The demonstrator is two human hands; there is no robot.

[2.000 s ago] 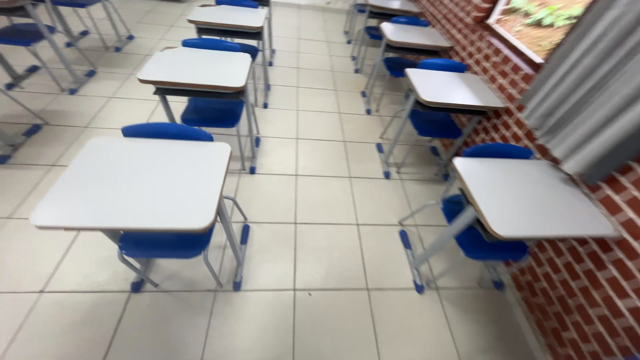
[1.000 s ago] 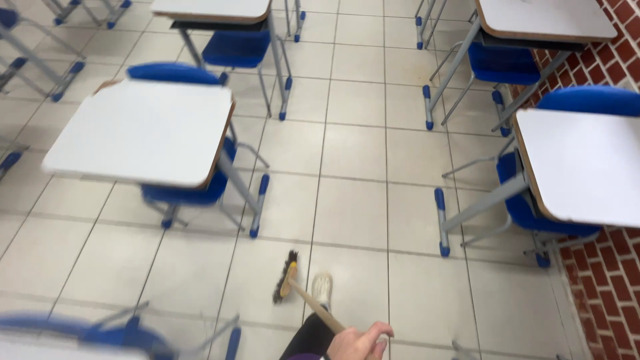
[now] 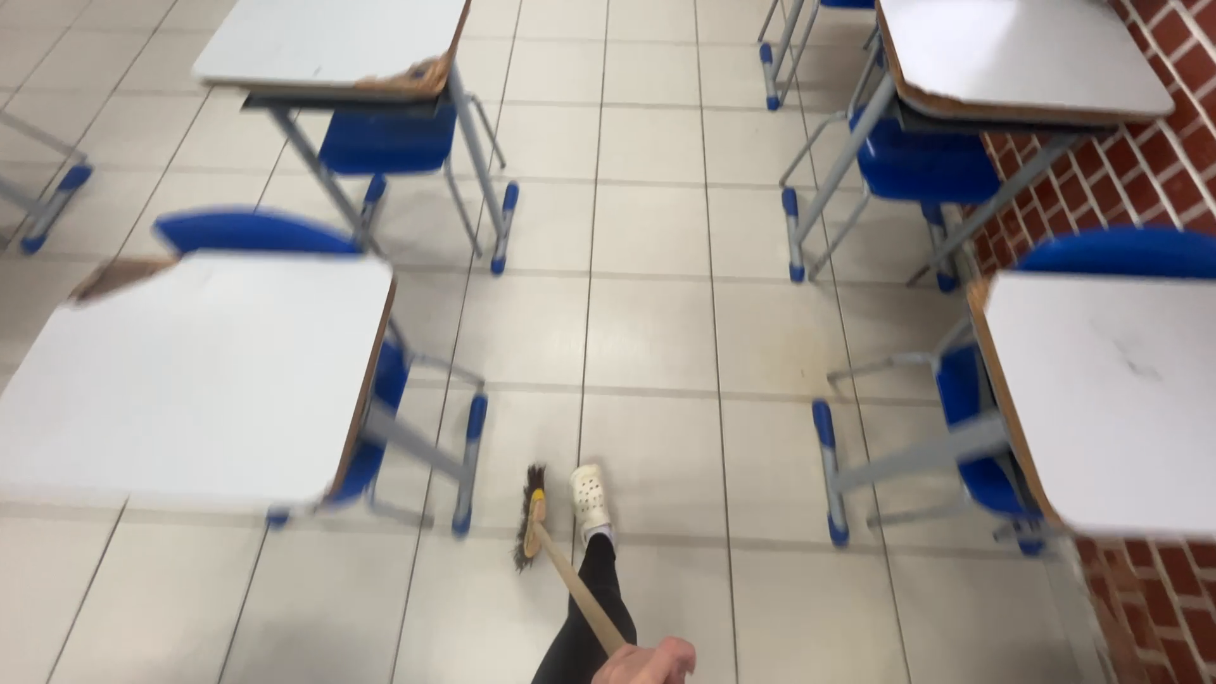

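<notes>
My left hand [image 3: 648, 662] is closed around the wooden handle [image 3: 581, 591] of a broom at the bottom edge; its wrist is cut off by the frame. The handle slants up and left across my black-clad leg [image 3: 600, 579]. At its end the dark-bristled broom head [image 3: 532, 522] rests on the tiled floor [image 3: 655, 456], just left of my white perforated clog [image 3: 590, 496]. My right hand is out of view.
White-topped desks with chipped edges stand on both sides: near left [image 3: 209, 370], near right [image 3: 1121, 399], far left [image 3: 332, 43] and far right [image 3: 1026, 57]. Blue chairs [image 3: 391, 142] are tucked under them. A brick-patterned wall [image 3: 1073, 190] borders the right side.
The hand, broom and clog were out of view two seconds ago and appeared one second ago. The view has moved along between the desk rows.
</notes>
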